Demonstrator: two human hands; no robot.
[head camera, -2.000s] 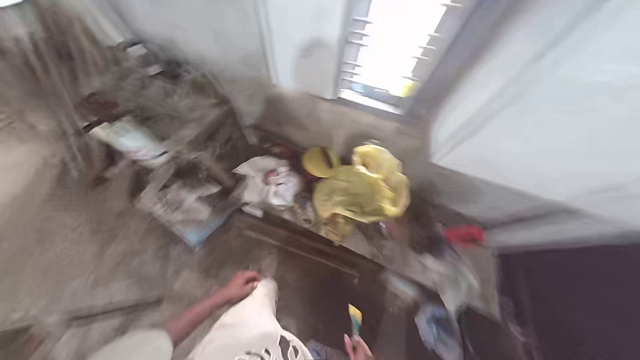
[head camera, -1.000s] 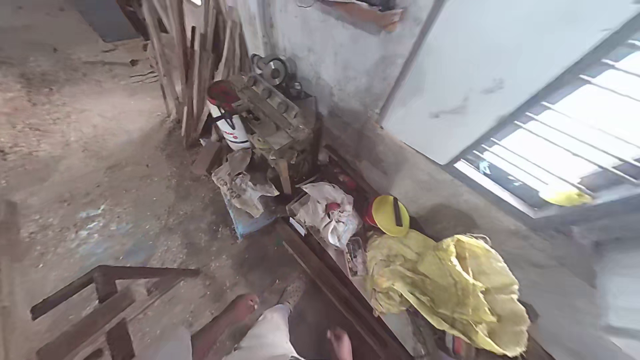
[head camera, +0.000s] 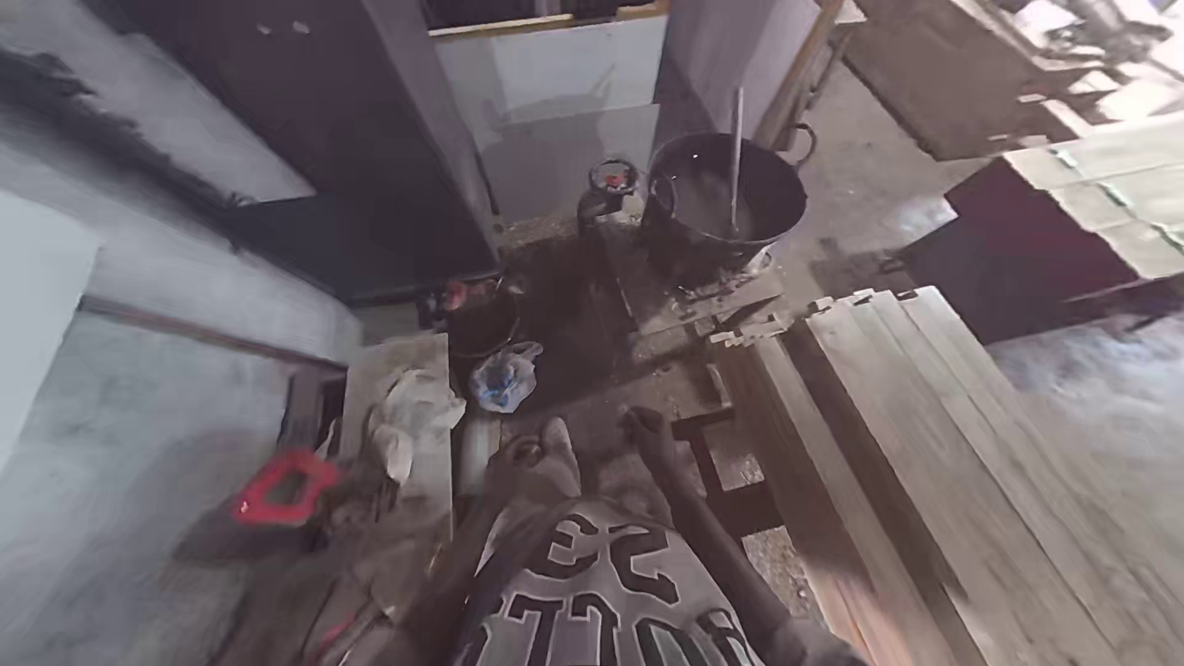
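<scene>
My left hand (head camera: 514, 460) hangs low in front of my body, its fingers curled; whether it holds anything is too blurred to tell. My right hand (head camera: 647, 427) is a little further forward on the other side, partly curled, with no clear object in it. Below both hands is the dim floor. A clear plastic bag (head camera: 504, 377) with something blue in it lies ahead of my left hand. To the left, a white plastic bag (head camera: 416, 413) rests on a wooden board (head camera: 425, 351).
Long wooden planks (head camera: 934, 416) are stacked at the right. Ahead stands a large dark tub (head camera: 726, 199) with a stick in it, beside a small can (head camera: 612, 176). A red-handled tool (head camera: 289, 488) is at the left, near the wall.
The view has swung far round, from the window and yellow sack to the tub and planks. In the earliest frame my right hand was by a brush with a yellow end; no brush shows now.
</scene>
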